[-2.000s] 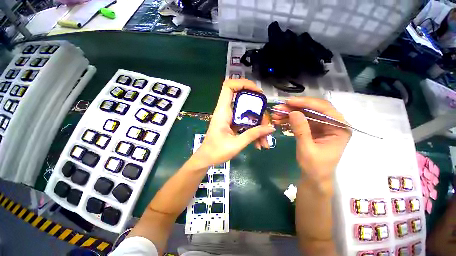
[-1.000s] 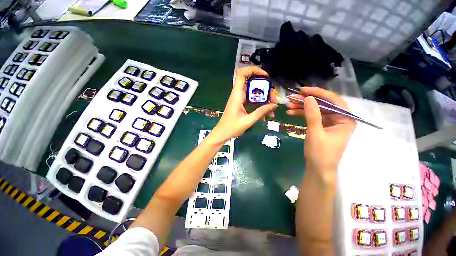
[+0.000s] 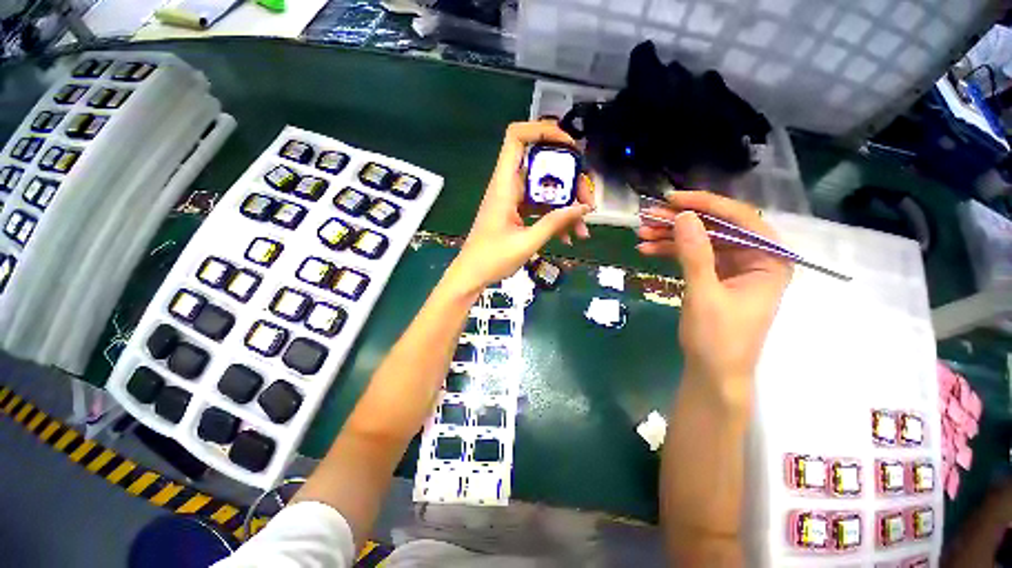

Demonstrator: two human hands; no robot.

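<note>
My left hand [image 3: 505,239] holds a small square display module [image 3: 552,178] upright between thumb and fingers; its screen is lit with a picture of a face. My right hand [image 3: 716,261] holds silver tweezers [image 3: 766,243], with their tips near the fingertips and the long end pointing right. The tweezers are apart from the module. A small dark square piece [image 3: 546,272] lies on the bench below my left hand. The die-cut gasket sheet [image 3: 469,416] lies below, partly covered by my left forearm.
White blister tray [image 3: 228,350] with black cases at left, stacked trays [image 3: 94,255] beyond it. White tray [image 3: 843,344] with pink-edged units at right, pink pieces [image 3: 957,416] beside it. Black bundle [image 3: 677,122] behind my hands. White scraps [image 3: 606,311] on the green bench [image 3: 588,399].
My left hand has moved up and away from the tweezers with the module, whose screen now shows a clear picture. The small dark piece now shows on the bench.
</note>
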